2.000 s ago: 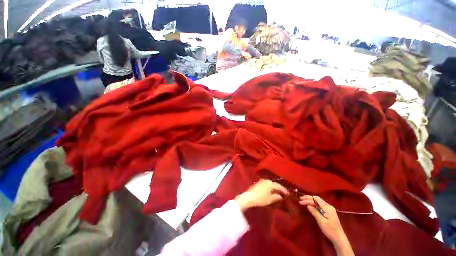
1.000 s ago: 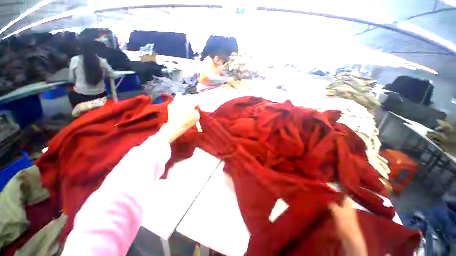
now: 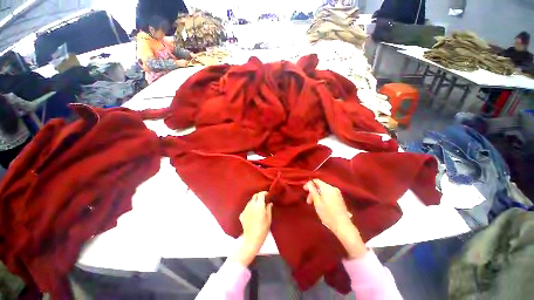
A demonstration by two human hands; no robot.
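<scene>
A red garment point(image 3: 369, 181) lies spread at the table's front, its lower part hanging over the front edge. A thin pale line shows at its neck opening. My left hand point(image 3: 256, 215) pinches the red cloth left of the opening. My right hand point(image 3: 325, 202) holds the cloth to the right, near the pale line. A small dark thing shows at the right fingers; I cannot tell if it is thread snips.
A red garment pile point(image 3: 263, 105) lies behind; another pile point(image 3: 76, 187) hangs over the table's left side. The white table point(image 3: 132, 249) has metal legs. An orange stool point(image 3: 399, 102), blue denim point(image 3: 462, 155) and an olive sack point(image 3: 495, 258) are at right. A person point(image 3: 155, 53) works behind.
The view has turned right. My left hand has left the left pile and is back at the garment in front, which now lies spread out. Both hands are now close together on it.
</scene>
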